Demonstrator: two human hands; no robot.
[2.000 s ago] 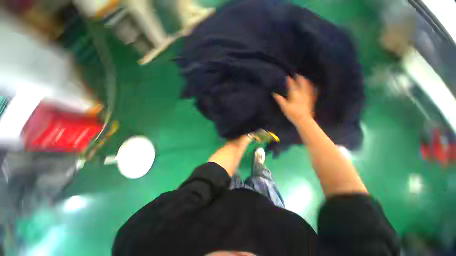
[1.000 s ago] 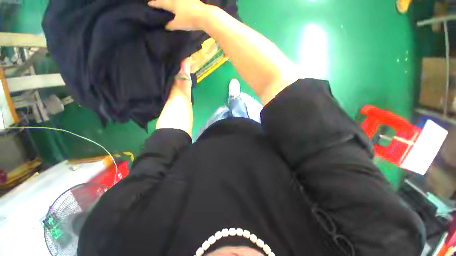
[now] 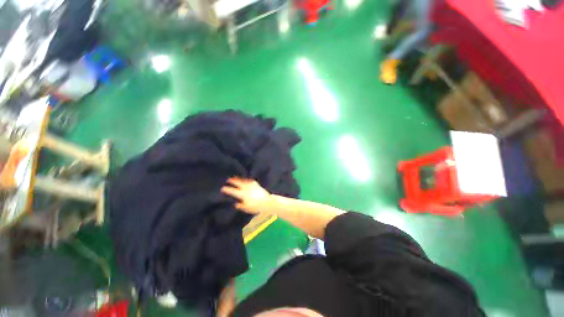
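Note:
A big heap of dark navy garment pieces (image 3: pixel 185 186) lies left of centre, draped over a stand. A short piece of the stand's yellow edge (image 3: pixel 260 229) shows under the heap's right side. My right hand (image 3: pixel 247 195) rests on top of the heap with its fingers spread; it does not visibly grip the cloth. Of my left arm only a bit of forearm shows at the bottom edge; my left hand is hidden by the cloth.
A red stool (image 3: pixel 430 182) with a white board on it stands at the right. A red-covered table (image 3: pixel 513 56) is at the upper right, with cardboard boxes (image 3: pixel 473 102) below. A person's leg and yellow shoe (image 3: pixel 389 71) show near it. A white table stands at the left edge.
The heap now sits lower and fully in view, with my right hand still on it. The view has turned; the red-covered table has come in and the fan has gone out of view.

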